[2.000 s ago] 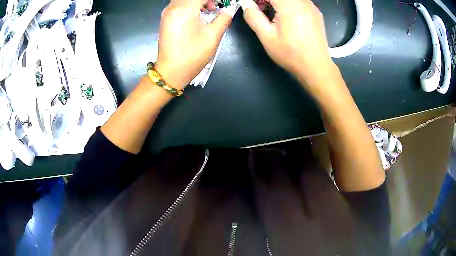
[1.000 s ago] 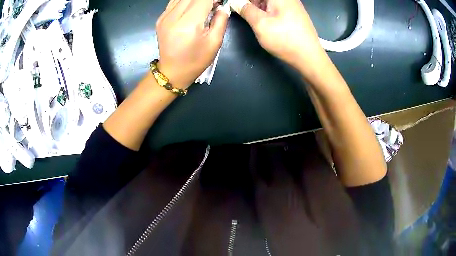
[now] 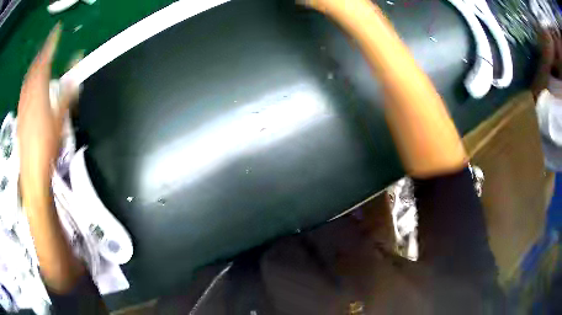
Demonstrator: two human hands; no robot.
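Observation:
My left hand (image 3: 46, 98) is blurred at the left, over the pile of white shell parts (image 3: 101, 231). Its fingers point up. Something white shows beside the fingers; I cannot tell whether the hand holds it. A small green piece lies in the rounded end of one shell in the pile. My right forearm reaches up to the top edge, where the picture cuts off the hand. The dark tabletop (image 3: 246, 160) shows between the arms.
Two curved white arms (image 3: 480, 55) lie at the upper right. A pale rail (image 3: 148, 31) borders a green surface (image 3: 24, 43) with small white pieces. A brown cardboard box (image 3: 517, 166) is below the table at right. Another person's hand (image 3: 545, 58) shows at the right edge.
The view has shifted and shows the rail and green surface. My hands have parted: the left moved to the left pile, the right went beyond the top edge. The work between them is gone from view.

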